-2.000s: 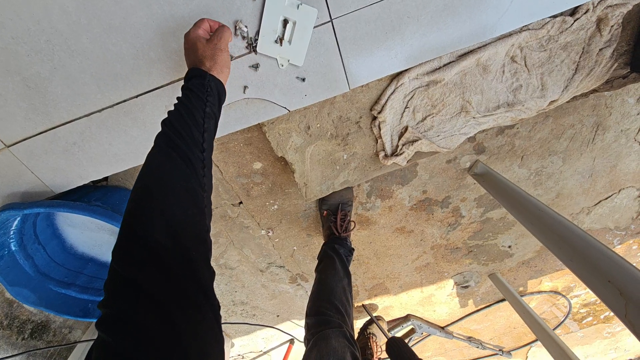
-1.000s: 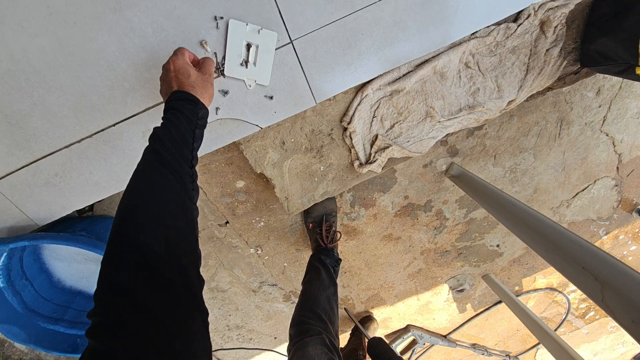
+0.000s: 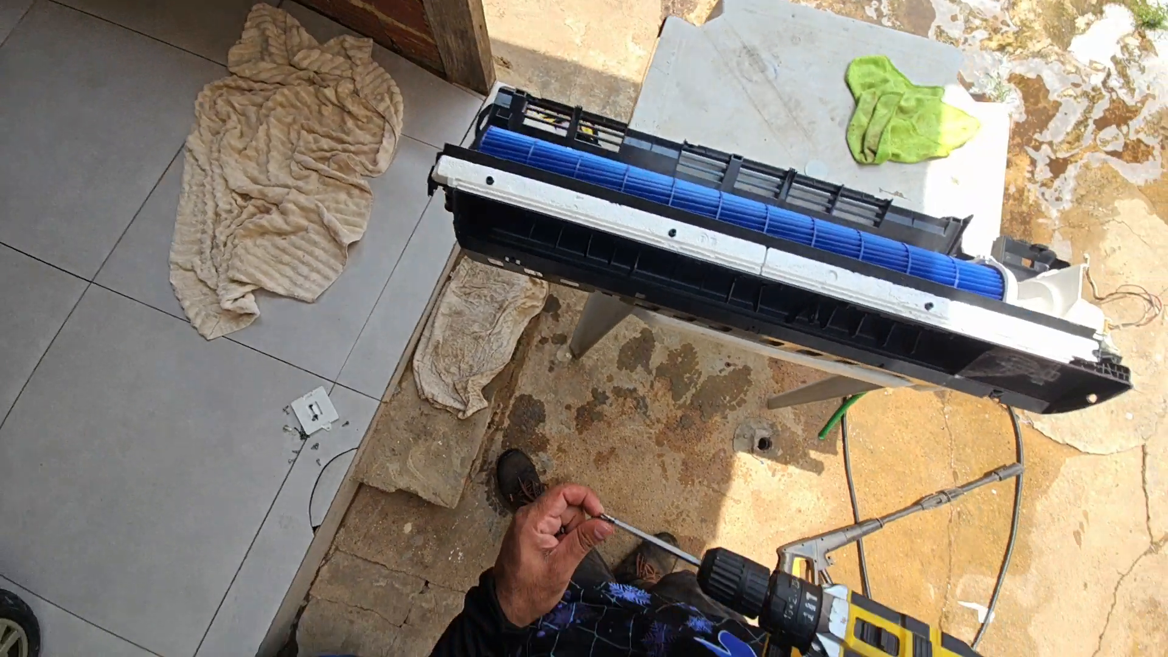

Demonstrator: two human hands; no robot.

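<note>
My left hand [image 3: 552, 547] is at the lower middle, its thumb and fingertips pinched at the tip of a long screwdriver bit [image 3: 652, 538]. A small screw may be between the fingertips; it is too small to tell. The bit sits in the black chuck of a yellow and black cordless drill [image 3: 849, 620] at the bottom edge. My right hand is out of view. Beyond them, an air conditioner indoor unit's chassis with a blue cylindrical fan [image 3: 730, 210] lies across a white table [image 3: 730, 82]. A white plastic plate [image 3: 315, 411] with several screws [image 3: 297, 431] lies on the tiled floor.
A beige towel [image 3: 283, 173] lies on the tiles and another cloth [image 3: 479, 333] on the step. A green cloth [image 3: 899, 114] is on the table. A pressure washer gun [image 3: 903, 511] and its hose [image 3: 1008, 511] lie at the lower right. The step edge runs beside my feet.
My left hand has left the screws beside the white plate and is now at the drill's bit. The view has swung to the right, with the air conditioner unit and the drill now showing.
</note>
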